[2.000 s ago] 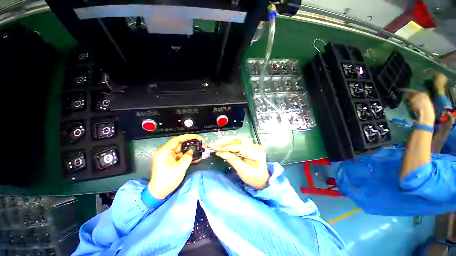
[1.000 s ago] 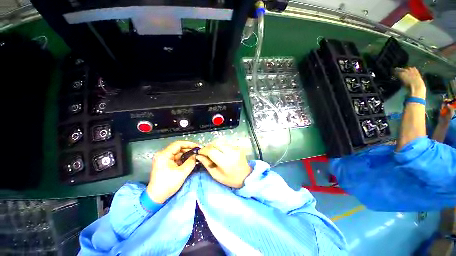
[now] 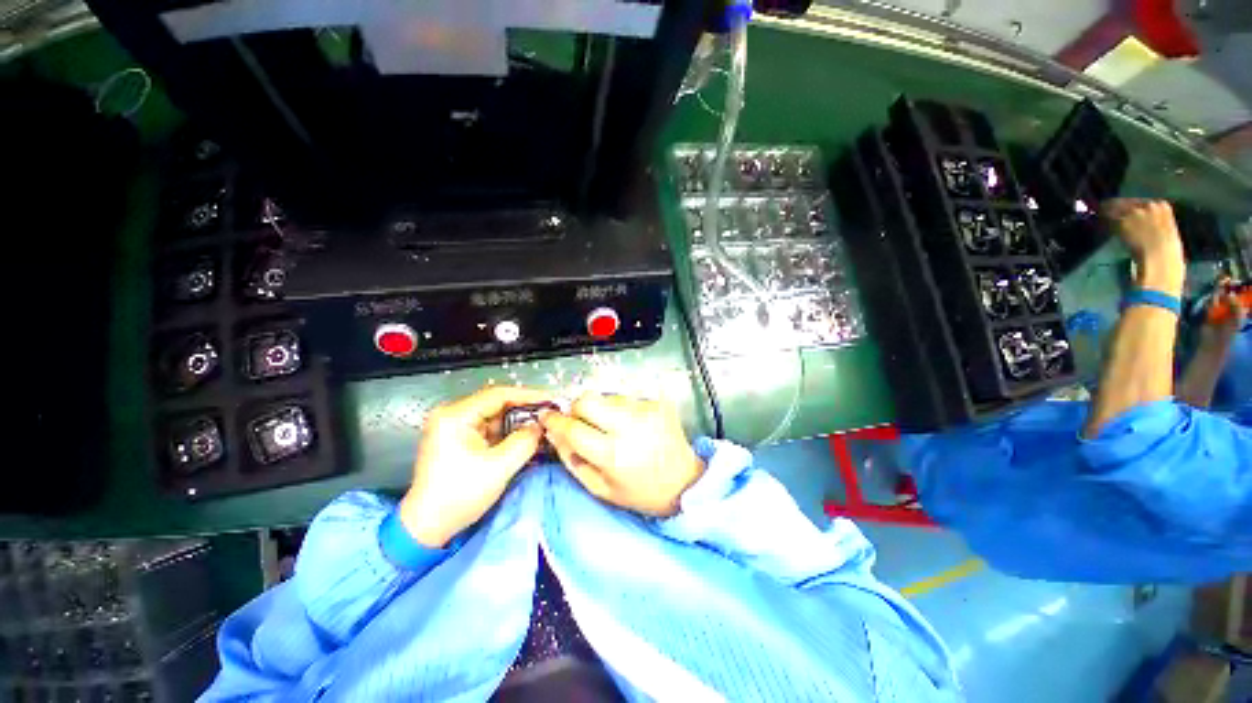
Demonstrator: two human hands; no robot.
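A small black squarish housing (image 3: 525, 418) is held at the bench's front edge, mostly covered by fingers. My left hand (image 3: 468, 463) grips it from the left with thumb and fingers. My right hand (image 3: 625, 451) has its fingertips on the housing's right side; whether it also holds a small part is hidden. Tiny pale and gold bits (image 3: 600, 374) lie scattered on the green mat just beyond my hands.
The press panel (image 3: 481, 332) with two red buttons stands ahead. A black tray of housings (image 3: 236, 397) is left. A clear tray (image 3: 766, 254), hose (image 3: 728, 137) and stacked black trays (image 3: 1000, 323) are right. Another person's hand (image 3: 1151, 236) is far right.
My right hand has come from beside the housing, where it held a thin pale item, onto the housing. The housing is now tilted differently. The other person's hand moved among the far-right trays.
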